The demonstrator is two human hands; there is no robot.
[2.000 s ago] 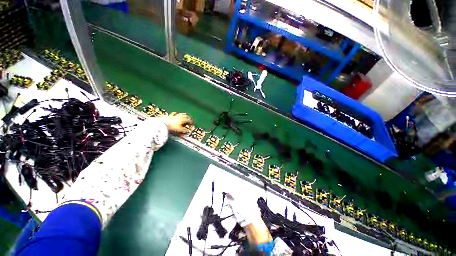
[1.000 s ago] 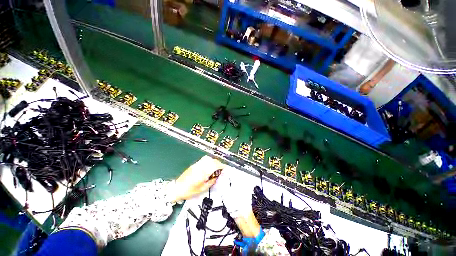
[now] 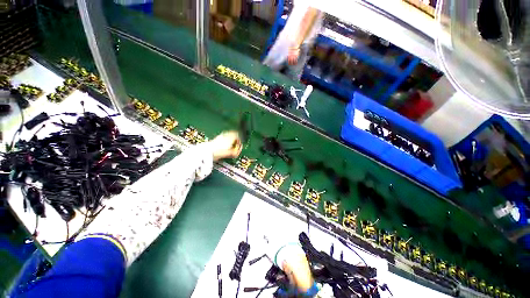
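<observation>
My left hand [image 3: 228, 145], in a speckled white oversleeve, reaches over the near belt edge beside the row of yellow-and-black boards [image 3: 296, 190]. A blurred dark thing [image 3: 247, 125] shows just beyond its fingertips; I cannot tell if it is held. My right hand [image 3: 295, 265], whitish at the fingers with a blue band at the wrist, is low over the white work sheet [image 3: 224, 247], at the left side of the right cable pile [image 3: 343, 265]. Its fingers are washed out and its grip is unclear. A tied black cable [image 3: 239, 260] lies left of it.
A large black cable pile [image 3: 81, 160] lies at the left. Black cables [image 3: 274, 148] lie on the green conveyor belt [image 3: 174, 87]. Beyond it are a blue tote [image 3: 401, 166] and another person's arm [image 3: 299, 38]. A clear round hood [image 3: 459, 87] hangs at upper right.
My left hand has moved from over the white sheet, where it held a small part, out to the belt. My right hand has moved lower. Another person's arm has appeared beyond the belt.
</observation>
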